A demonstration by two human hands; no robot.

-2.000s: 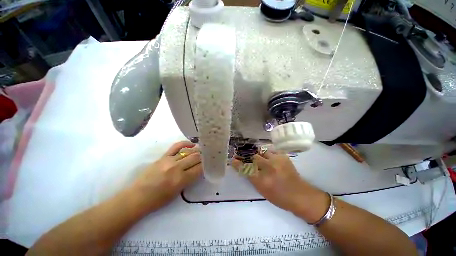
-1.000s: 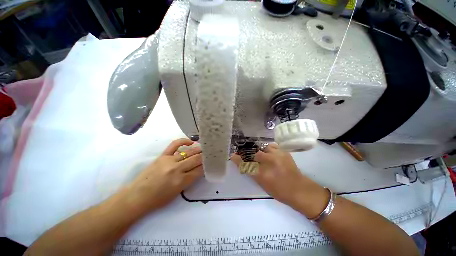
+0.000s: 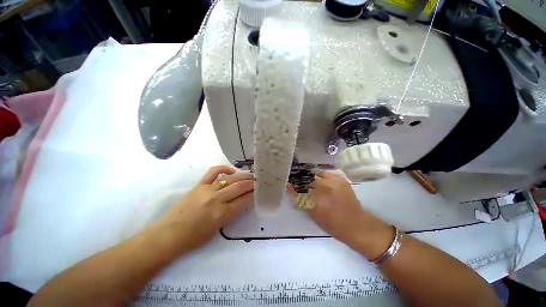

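My left hand lies flat on the white table left of the sewing machine's foot, its fingertips partly behind the long white guard. My right hand lies right of the foot, fingers bent, its fingertips close to the presser foot area. A small tan striped block sits by the foot beside my right fingers. Sheer fabric cannot be made out against the white table. Whether either hand grips anything is hidden by the guard and the machine head.
The glossy white machine head with its tension dial hangs over the hands. A grey lamp is at its left. A brown stick lies under the arm. White fabric with pink edge is far left. A ruler scale runs along the front.
The view has shifted slightly, so the machine head appears further right. My left hand appears slightly further right too. Both hands remain beside the foot.
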